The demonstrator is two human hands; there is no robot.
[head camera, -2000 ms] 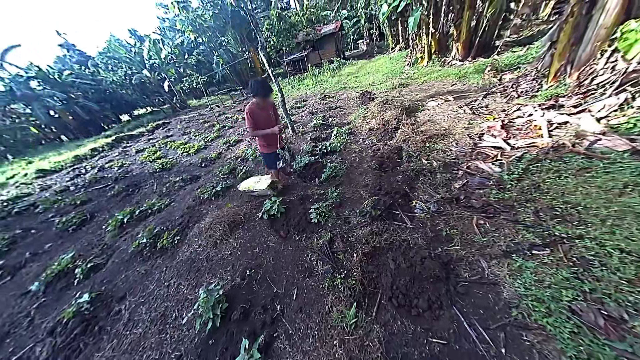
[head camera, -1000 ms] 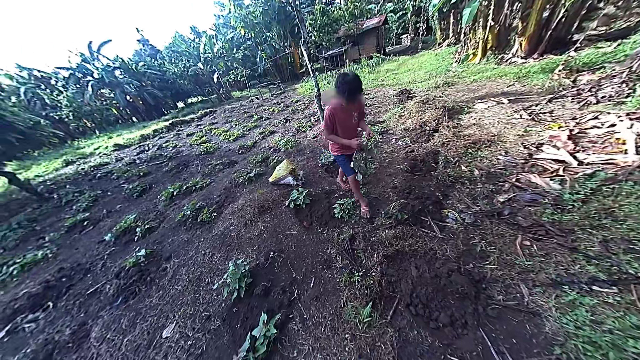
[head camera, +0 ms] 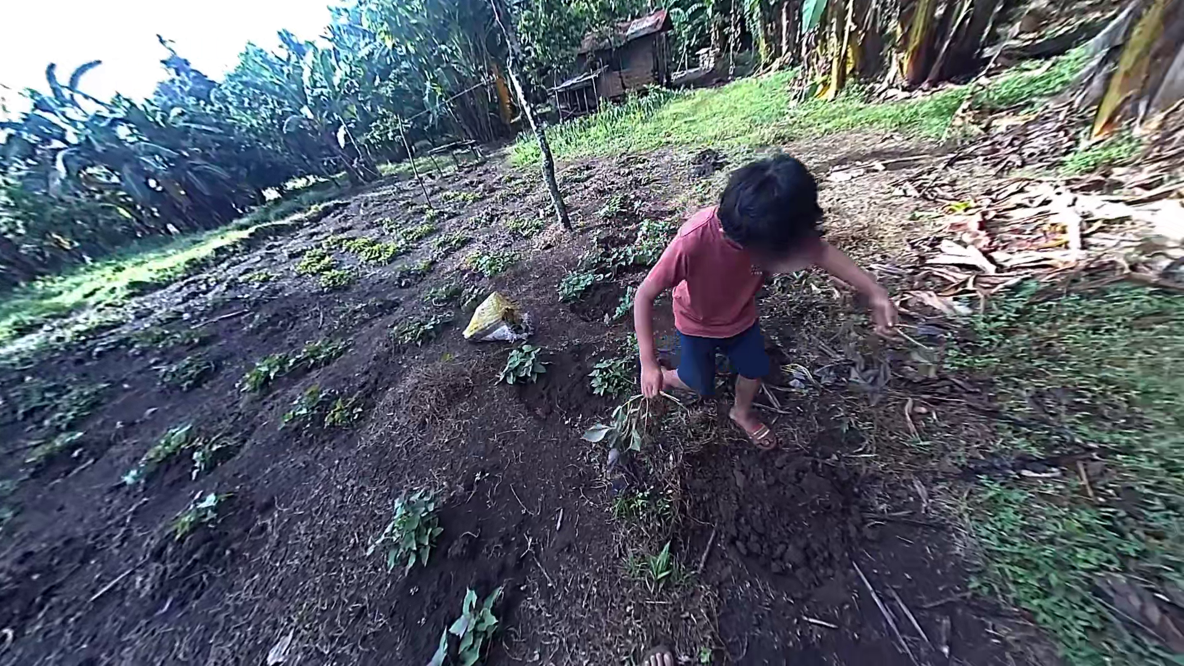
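Neither my left hand nor my right hand shows in the head view. Another person (head camera: 717, 287) in a red shirt and blue shorts stands a little way ahead, head bent down. One of that person's hands holds drooping leafy cuttings (head camera: 627, 424); the other arm reaches out to the side with thin stems (head camera: 911, 340). Behind them on the soil lies a yellow and white sack (head camera: 495, 317). Low leafy plants (head camera: 410, 530) grow in the dark soil nearer to me. The tips of some toes (head camera: 659, 657) show at the bottom edge.
A thin tree trunk (head camera: 546, 157) rises behind the sack. Dry banana leaves (head camera: 1036, 227) litter the ground at right, beside green grass (head camera: 1082, 555). Loose clods (head camera: 786, 527) lie ahead. Farther back stand a small hut (head camera: 634, 60) and banana plants (head camera: 916, 42).
The other person has come nearer and has spread both arms, which were close together in front of the body a second ago. The sack is now farther behind them.
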